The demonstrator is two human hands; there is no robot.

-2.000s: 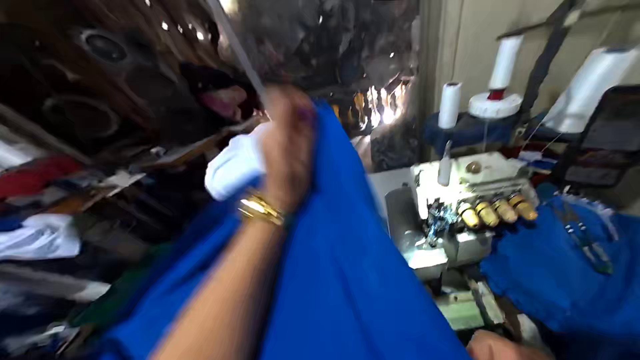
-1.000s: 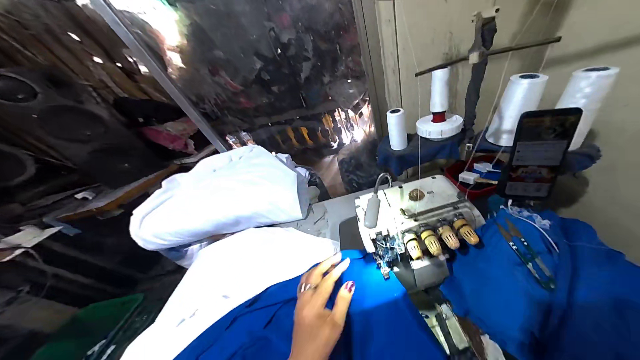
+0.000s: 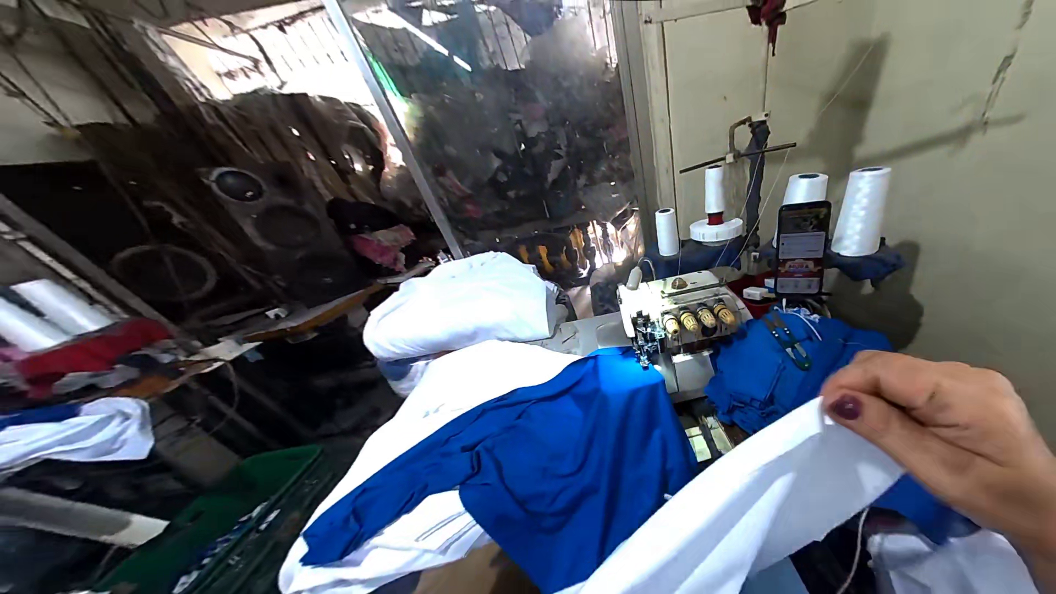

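Pinched between thumb and fingers of my right hand [image 3: 940, 421] is the edge of a white fabric piece [image 3: 742, 503], raised at the lower right. My left hand is out of the frame. Blue fabric [image 3: 577, 445] hangs over the front of the overlock sewing machine [image 3: 689, 309], its upper edge by the lit presser foot. Beneath and left of it lies white fabric [image 3: 495, 371], with a folded white bundle [image 3: 466, 305] behind. On a blue fabric pile [image 3: 742, 371] right of the machine rest thread snips [image 3: 788, 340].
White thread cones [image 3: 860, 212] and a smartphone [image 3: 801, 247] stand behind the machine. A green crate [image 3: 223, 511] is at the lower left. Farther back are a loudspeaker [image 3: 280, 214] and a side table [image 3: 313, 320] with cloth on it.
The left hand, on the blue fabric by the presser foot a second ago, has left the view. The right hand has come into view holding white fabric.
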